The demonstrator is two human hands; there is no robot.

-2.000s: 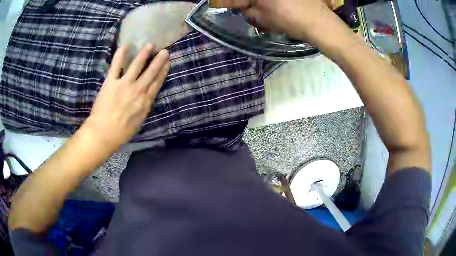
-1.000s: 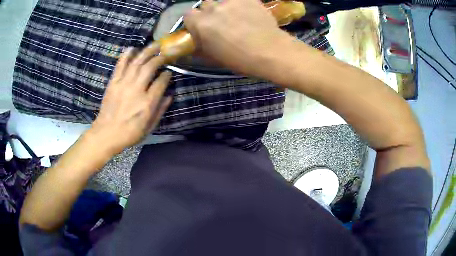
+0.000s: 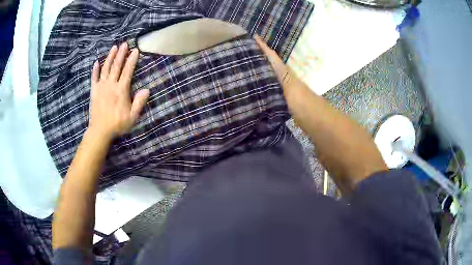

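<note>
The plaid garment (image 3: 202, 98), dark with white check lines, lies over the pressing form in front of me. The grey-beige pad of the form (image 3: 191, 37) shows through the long oval garment opening. My left hand (image 3: 115, 96) lies flat on the plaid, left of the opening, fingers apart. My right hand (image 3: 270, 54) is at the right end of the opening, at the garment's edge; its fingers are mostly hidden, so I cannot tell whether it grips the cloth.
The white table cover (image 3: 336, 44) shows at the right, with part of a metal tray (image 3: 380, 2) at the top right edge. A white round object (image 3: 396, 141) stands over the speckled floor (image 3: 362, 93). A dark checked heap (image 3: 26, 227) is at the lower left.
The iron has left my right hand and is out of view. My right hand has moved to the garment's right side. The opening now shows whole, and the view has shifted.
</note>
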